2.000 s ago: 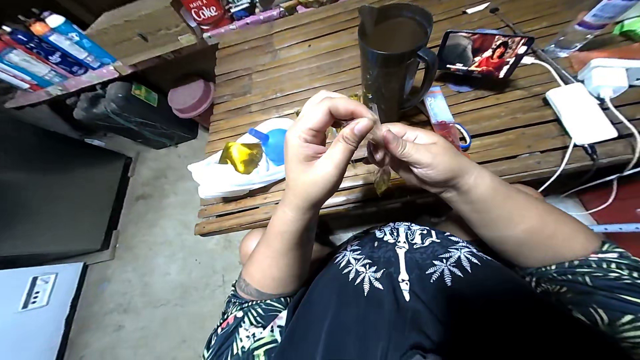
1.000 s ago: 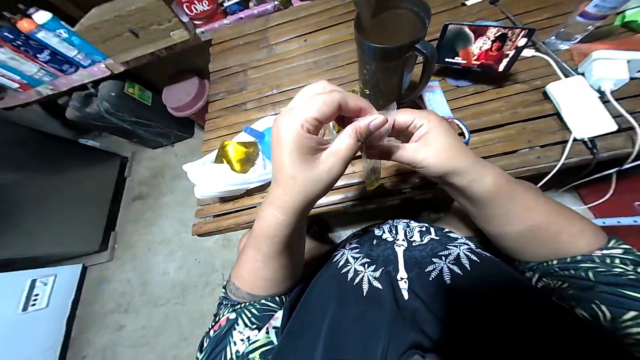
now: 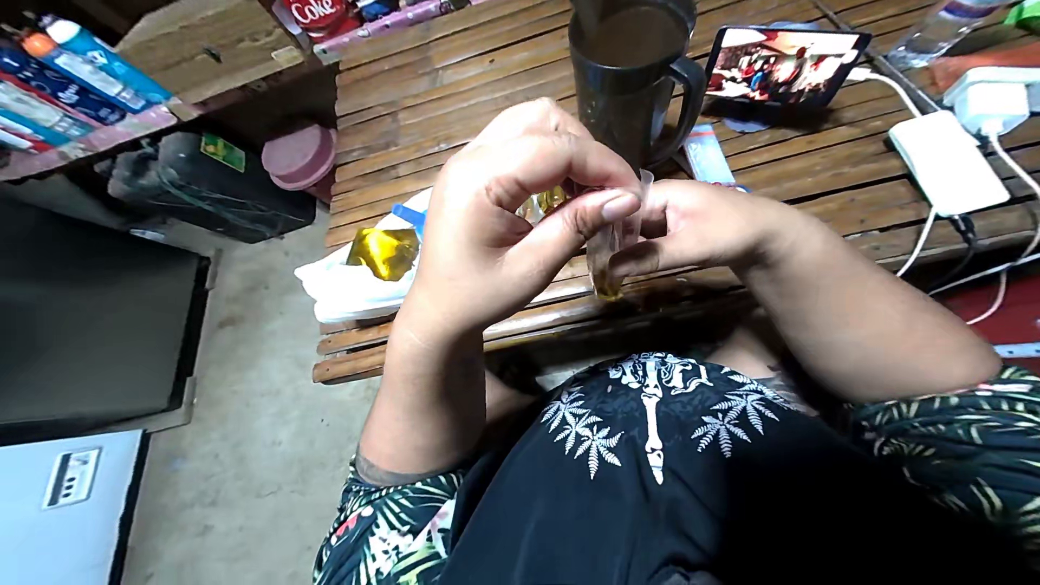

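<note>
My left hand [image 3: 520,219] and my right hand [image 3: 699,227] meet over the front edge of a slatted bamboo table [image 3: 455,97]. Between them they pinch a narrow clear plastic bag [image 3: 605,264], which hangs down with a little yellowish liquid at its bottom. My left thumb and forefinger are at its upper part, and my right fingers hold its side. Behind the hands stands a dark plastic pitcher [image 3: 621,106] of brown liquid. Left of my left hand, a yellow liquid-filled bag [image 3: 386,253] lies on a white plastic bag [image 3: 341,296], beside a blue piece [image 3: 408,214].
A phone [image 3: 784,65] leans upright behind the pitcher's handle. To the right are a white power bank [image 3: 949,162], a white charger [image 3: 987,101], cables and a clear bottle [image 3: 946,28]. A small packet [image 3: 708,154] lies beside the pitcher. A pink container [image 3: 301,158] stands left of the table.
The small bag now hangs more upright between my hands than two seconds ago. My left hand has turned so that its back is raised. The phone's picture has changed.
</note>
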